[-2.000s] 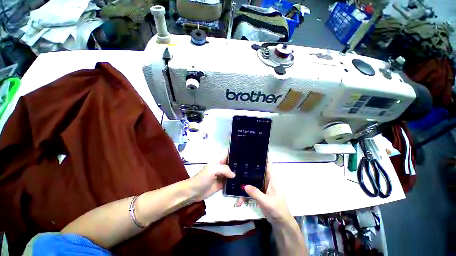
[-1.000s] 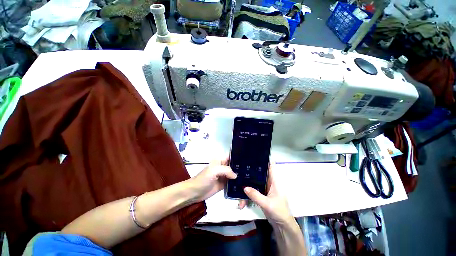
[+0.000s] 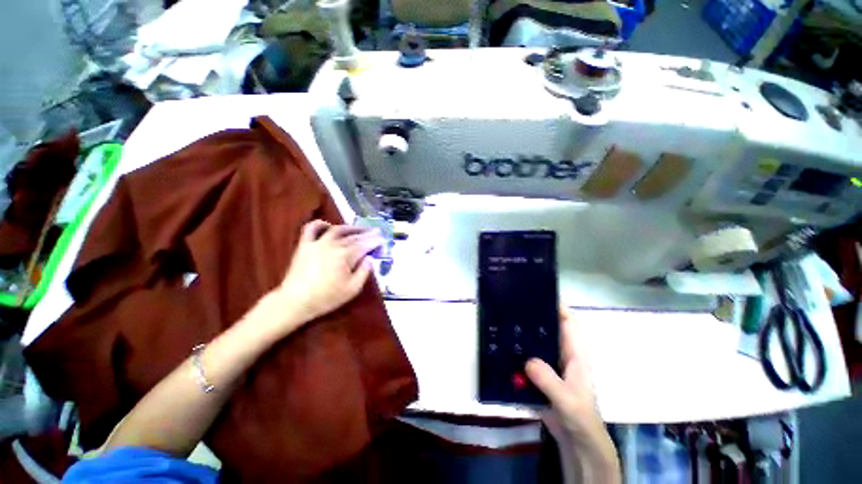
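Note:
My right hand (image 3: 572, 388) holds a black smartphone (image 3: 517, 302) upright over the white table, with the thumb at a red button low on the dark screen. My left hand (image 3: 331, 269) rests on the rust-brown garment (image 3: 274, 378), its fingertips at the cloth's right edge beside the needle area of the white brother sewing machine (image 3: 529, 132). Whether the left fingers pinch the cloth is not clear. The garment lies spread over the left of the table and hangs over its front edge.
Black-handled scissors (image 3: 792, 345) lie at the right table end. A green-rimmed tray (image 3: 71, 227) with brown cloth stands at the left. A white bin (image 3: 704, 454) of scraps is below the table at right. Cloth piles and a blue crate (image 3: 747, 24) are behind.
My left hand has let go of the phone and moved left and up onto the garment by the needle area. My right hand still holds the phone. The view has shifted left.

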